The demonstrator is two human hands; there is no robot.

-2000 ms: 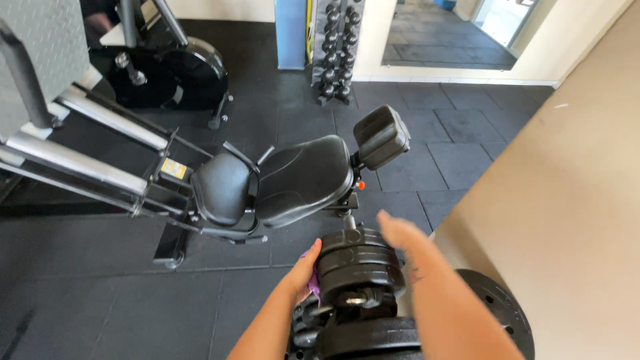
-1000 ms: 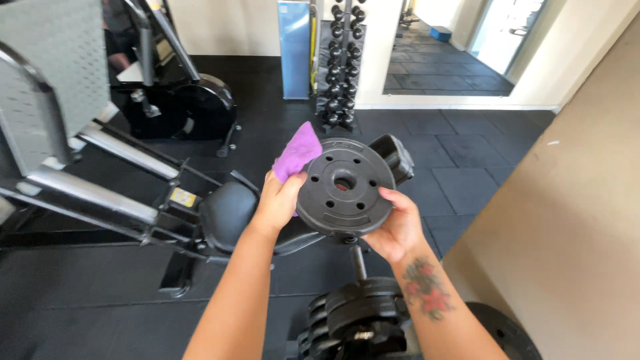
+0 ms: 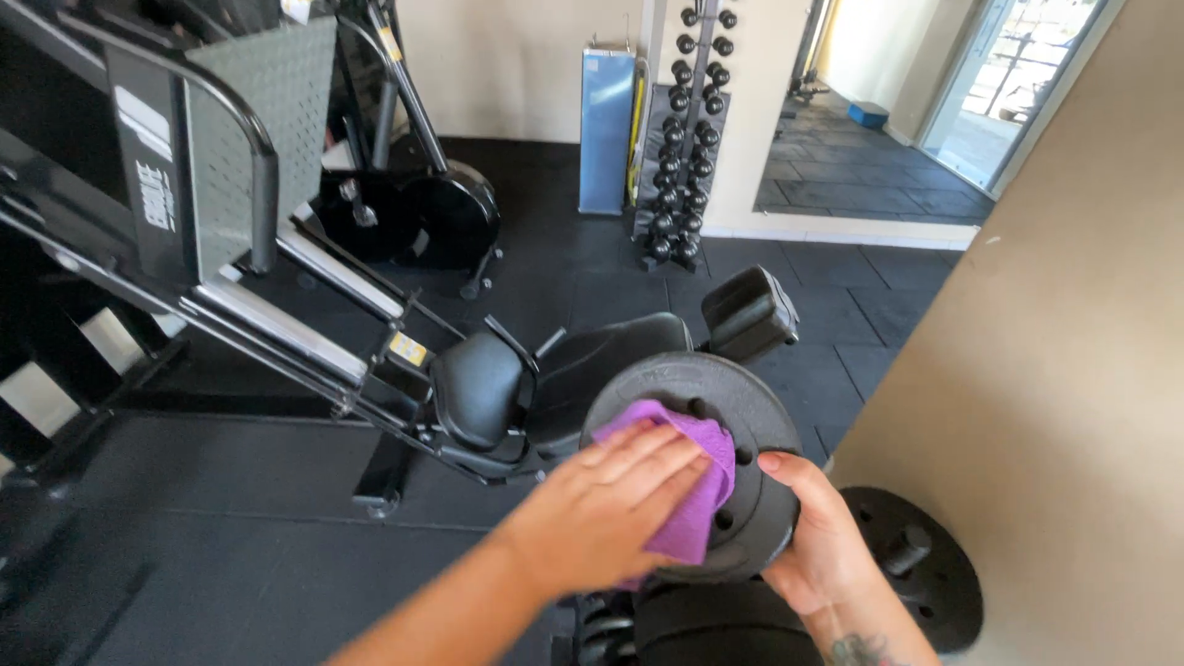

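Note:
A round black weight plate (image 3: 754,416) with several holes is held up above the stacked plates. My right hand (image 3: 819,527) grips its lower right rim, thumb on the front face and fingers behind. My left hand (image 3: 610,504) lies with its fingers over a purple cloth (image 3: 694,518), pressing it flat on the left and middle of the plate's face. Just below the held plate, more black weight plates (image 3: 721,624) sit stacked, partly hidden by the plate and my hands.
Another black plate (image 3: 957,573) stands on a peg by the beige wall (image 3: 1045,370). Ahead is a leg press machine with a black padded seat (image 3: 481,388). Farther back are an exercise bike (image 3: 416,213), a dumbbell rack (image 3: 689,139), a blue panel (image 3: 606,129) and a wall mirror (image 3: 869,139).
A plate has been lifted off the stack. My left hand has moved from the plate's left edge onto its face with the purple cloth; my right hand still holds the rim.

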